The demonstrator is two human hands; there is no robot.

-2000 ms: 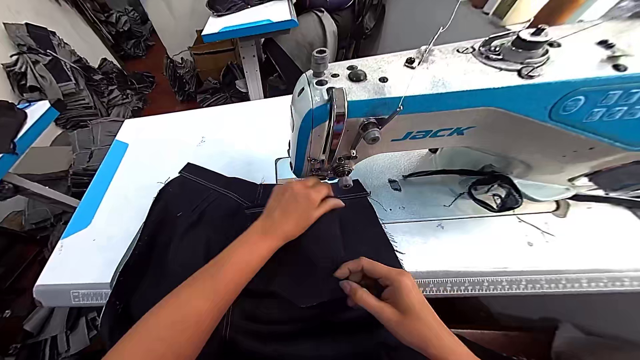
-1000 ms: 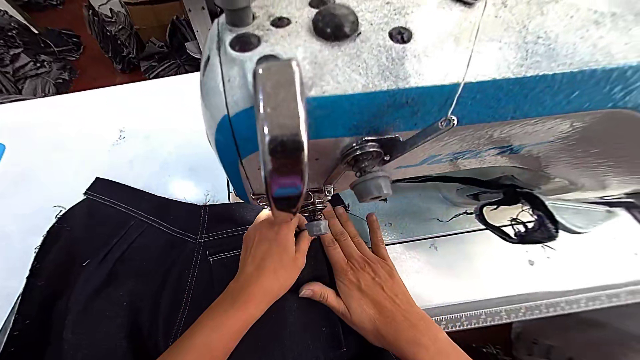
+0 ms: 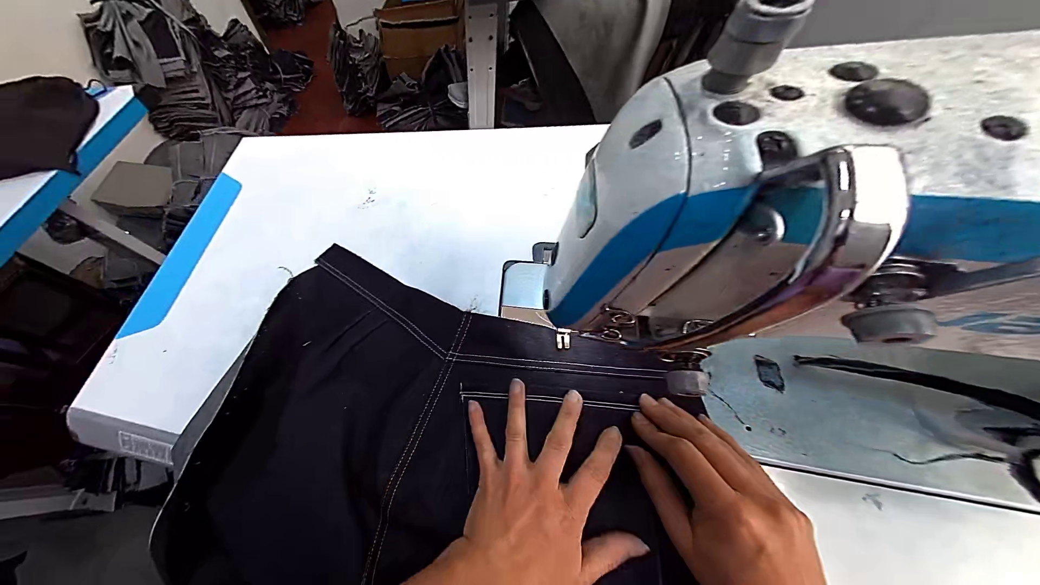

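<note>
Dark denim fabric (image 3: 325, 455) with pale double stitching lies on the sewing table, its upper band reaching under the head of a Jack sewing machine (image 3: 731, 203). The presser foot (image 3: 564, 338) sits at that band. My left hand (image 3: 532, 504) rests flat with fingers spread on the fabric, fingertips near a horizontal stitched line below the band. Just right of it, my right hand (image 3: 723, 496) also presses on the cloth, fingers close together and palm down, below the machine's thread tension knob (image 3: 890, 325).
The white tabletop (image 3: 406, 179) has a blue edge strip at left. Behind it, stacks of dark fabric (image 3: 219, 81) and a cardboard box (image 3: 418, 36) are on the floor. Another table (image 3: 106, 130) with dark cloth stands at left. A black cord (image 3: 910, 382) lies on the machine bed at right.
My left hand has left the presser foot area and now lies spread on the cloth below the band. My right hand has also drawn back from the needle area. The view has shifted.
</note>
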